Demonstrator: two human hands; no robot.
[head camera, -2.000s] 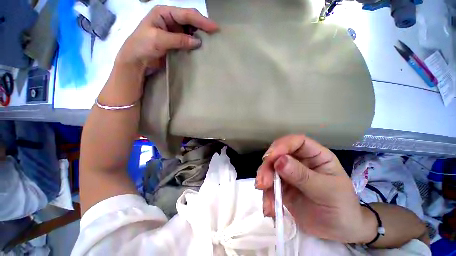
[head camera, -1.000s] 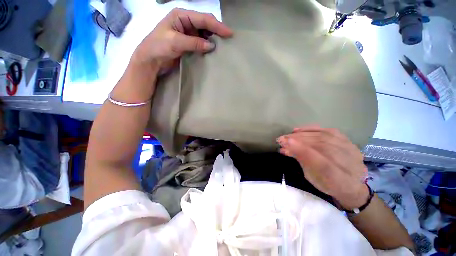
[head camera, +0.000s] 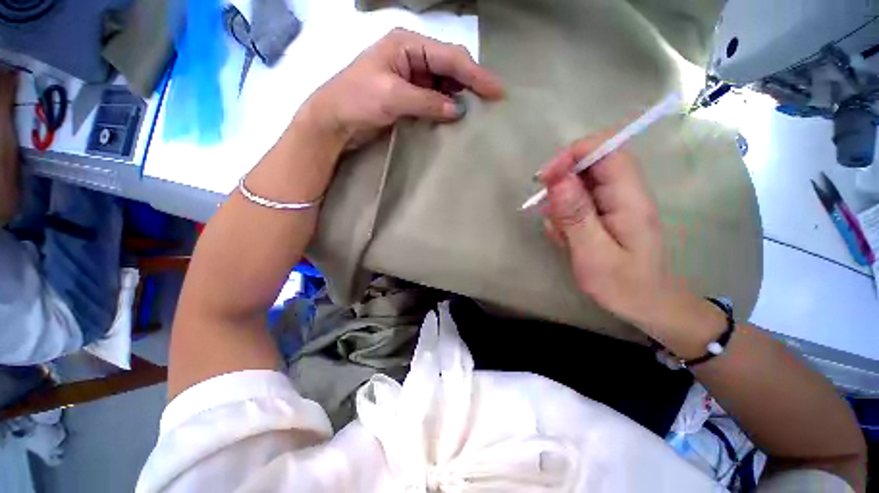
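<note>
An olive-khaki garment panel (head camera: 482, 193) lies across the table, its curved edge at the right and a fold or seam at the left. My left hand (head camera: 410, 87) pinches the panel at its upper left with thumb and fingertips. My right hand (head camera: 612, 226) is over the middle of the panel and holds a thin white marking pen (head camera: 631, 130) between thumb and fingers. The pen's pointed tip faces lower left, close to the cloth; I cannot tell if it touches.
The sewing machine head (head camera: 795, 43) is at upper right. Snips and a pink tool (head camera: 848, 226) lie at far right. Blue sheet (head camera: 198, 82), grey scraps (head camera: 265, 29) and red-black scissors (head camera: 46, 116) are at left. Crumpled khaki cloth (head camera: 361, 337) hangs by my lap. A neighbouring person's sleeve shows at far left.
My right hand has moved up from the panel's lower edge to over its middle, with the white pen now in clear view. My left hand keeps its pinch. The whole view has shifted slightly.
</note>
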